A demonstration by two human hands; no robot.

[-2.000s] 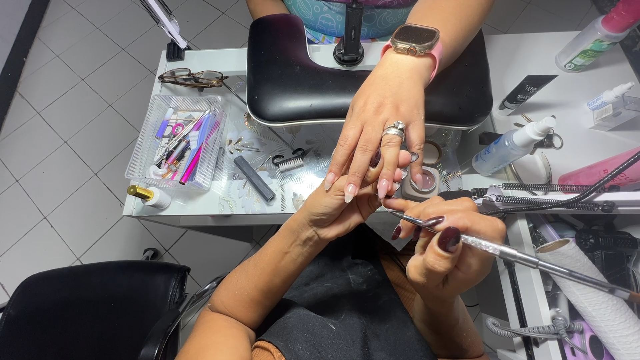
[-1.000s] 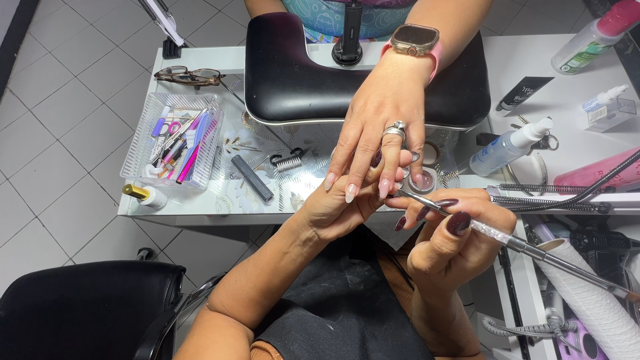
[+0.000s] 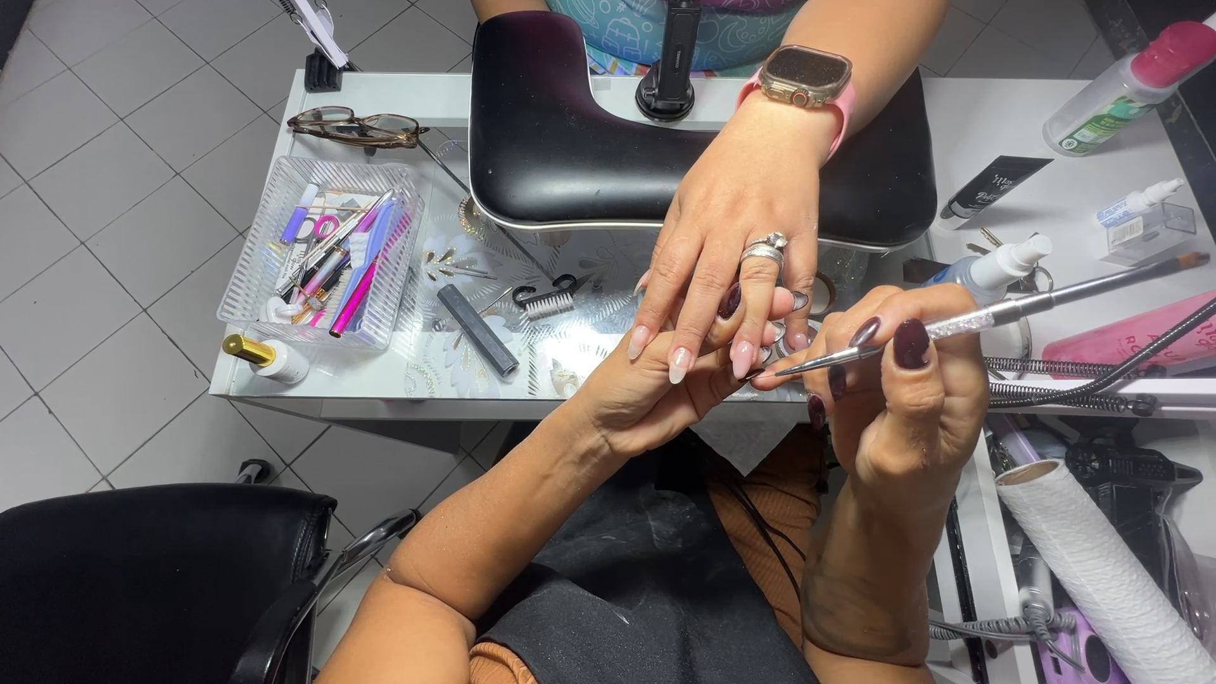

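Observation:
Another person's hand [image 3: 736, 228], with a ring and a watch [image 3: 806, 76], lies palm down over the front of a black armrest [image 3: 693, 171]. From below, my left hand [image 3: 665, 385] grips that hand's fingers. In my right hand [image 3: 898, 380] is a slim nail brush [image 3: 997, 313] with a glittery, metallic handle. Its fine dark tip points left, close to the fingertips of my left hand and the nails of the other hand. Whether the tip touches a nail cannot be told. A small jar behind the fingers is mostly hidden.
On the left of the table stand a clear plastic basket of tools [image 3: 404, 256], eyeglasses [image 3: 356, 126], a gold-capped bottle [image 3: 266, 358], a dark nail file block [image 3: 477, 331] and a small brush [image 3: 546, 299]. Right are spray bottles [image 3: 997, 266], a black tube [image 3: 993, 190] and a paper roll [image 3: 1102, 560].
My right hand and the brush have shifted slightly, and the brush lies at a flatter angle than before. My left hand keeps its hold on the other person's fingers.

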